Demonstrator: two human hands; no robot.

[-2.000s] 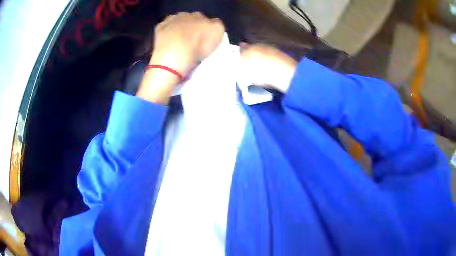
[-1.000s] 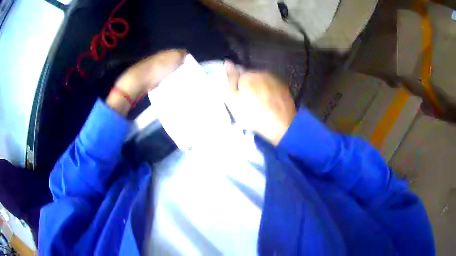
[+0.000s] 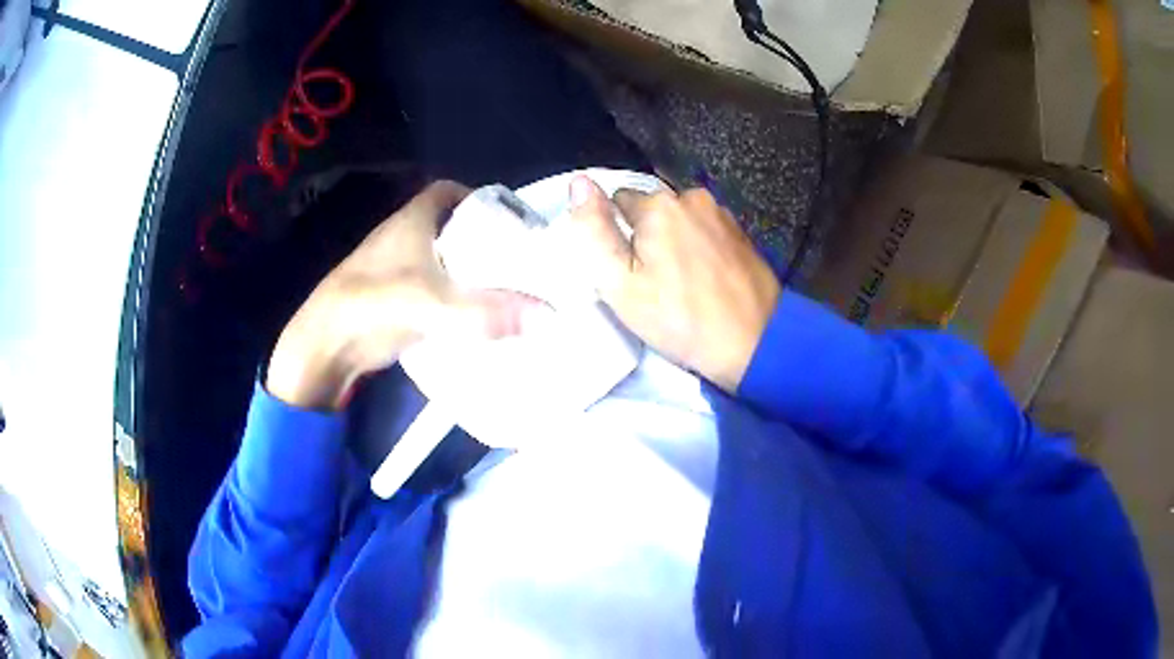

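A white security camera body [image 3: 554, 373] is held against my white clothing, over my lap. One flat white antenna [image 3: 415, 451] sticks out toward the lower left. A white bracket-like part [image 3: 496, 238] stands up at the body's upper left. My left hand [image 3: 367, 296] grips the body and this part from the left, its fingers partly hidden and blurred. My right hand [image 3: 689, 277] holds the body's right side, thumb on top. A black cable [image 3: 818, 142] runs down beside my right hand; its lower end is hidden.
The white-topped bench [image 3: 77, 245] is at the left. A red coiled hose [image 3: 277, 135] hangs beside its edge. An open carton with a white sheet [image 3: 921, 64] is at the top. Taped brown cartons [image 3: 953, 258] stand at the right. Grey floor shows between them.
My hands have moved lower than two seconds ago, and the view has shifted. The white body is turned, so its antenna and round edge now show.
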